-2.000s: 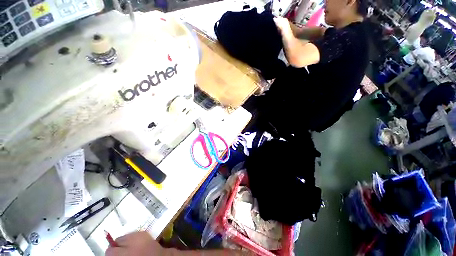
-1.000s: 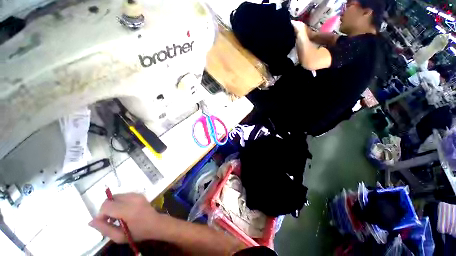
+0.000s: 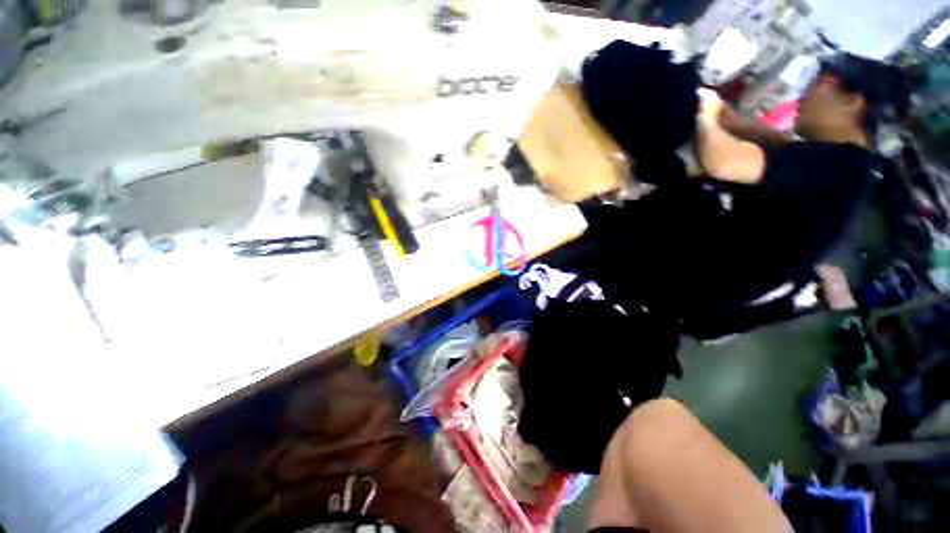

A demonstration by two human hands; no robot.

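Note:
Neither of my hands shows. A bare bent limb, seemingly my right arm at the elbow, rises from the bottom edge at the lower right; its hand is out of the picture. A sheet with faint dense rows [image 3: 78, 458] lies at the lower left over the table's front edge, washed out by glare. The white table [image 3: 234, 333] also holds black snips [image 3: 281, 246], a yellow-and-black handled tool [image 3: 392, 223], a steel ruler [image 3: 381, 271] and a white printed slip [image 3: 283, 182]. No pen can be made out. The picture is blurred.
The cream sewing machine [image 3: 344, 78] spans the back. Pink-and-blue scissors [image 3: 498, 246] lie at the table edge. Below are a blue crate [image 3: 417, 354], a red crate [image 3: 458, 411] and black garments [image 3: 583, 380]. A person in black [image 3: 776, 224] works at the right.
The view has swung left and tilted, shifting the machine and scissors rightward. My right hand with the red stick has left the picture. The sheet with rows now shows at lower left.

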